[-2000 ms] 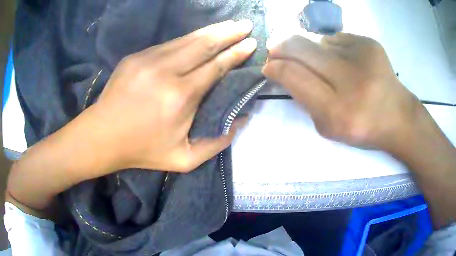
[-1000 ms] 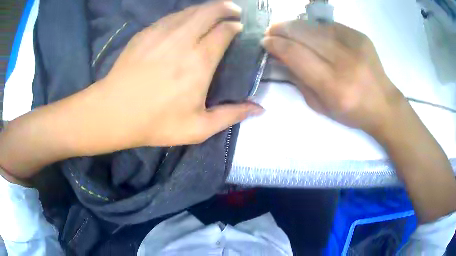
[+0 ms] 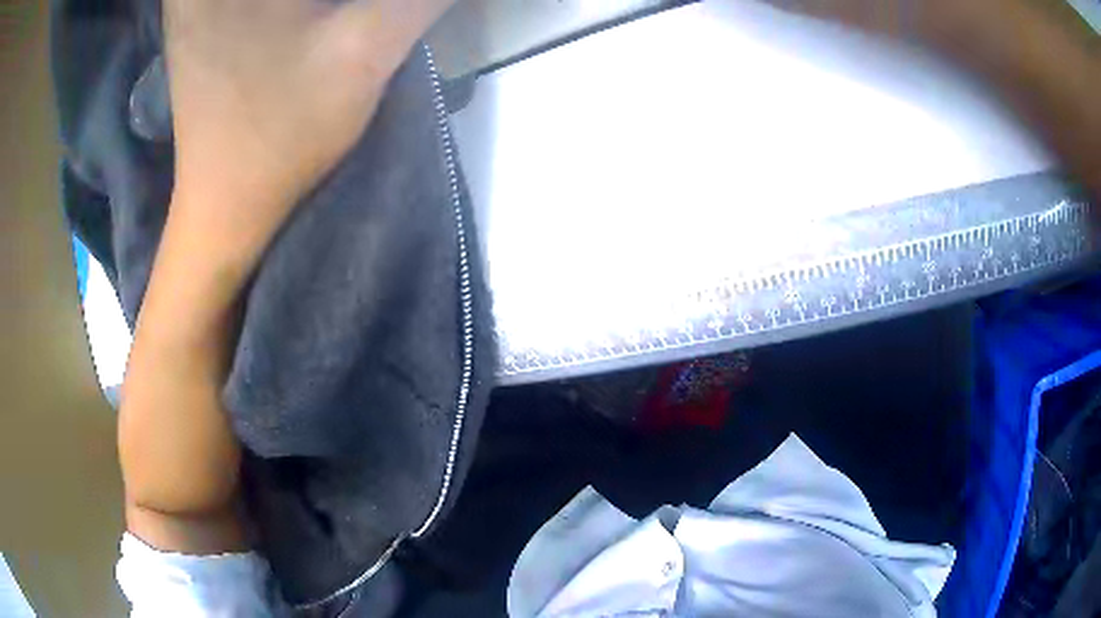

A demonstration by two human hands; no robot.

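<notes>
The dark grey garment (image 3: 350, 290) lies over the left part of the white table and hangs off its front edge. A silvery metal zipper (image 3: 466, 302) runs down its right edge and curves to the lower left. My left hand (image 3: 284, 73) lies on the garment at the top left, blurred, with its fingers cut off by the top edge. My right hand is out of the picture; only a blurred forearm (image 3: 966, 48) crosses the top right corner. The presser foot and needle are not in view.
A measuring tape (image 3: 785, 296) runs along the front edge of the white table (image 3: 676, 181). A blue bin (image 3: 1008, 398) holding dark pieces is at the lower right. A red item (image 3: 688, 396) is below the table edge. The wearer's light shirt (image 3: 737, 543) shows at the bottom.
The view has shifted. My left hand now sits higher and further left, and my right hand has left the picture at the top. A longer stretch of zipper shows.
</notes>
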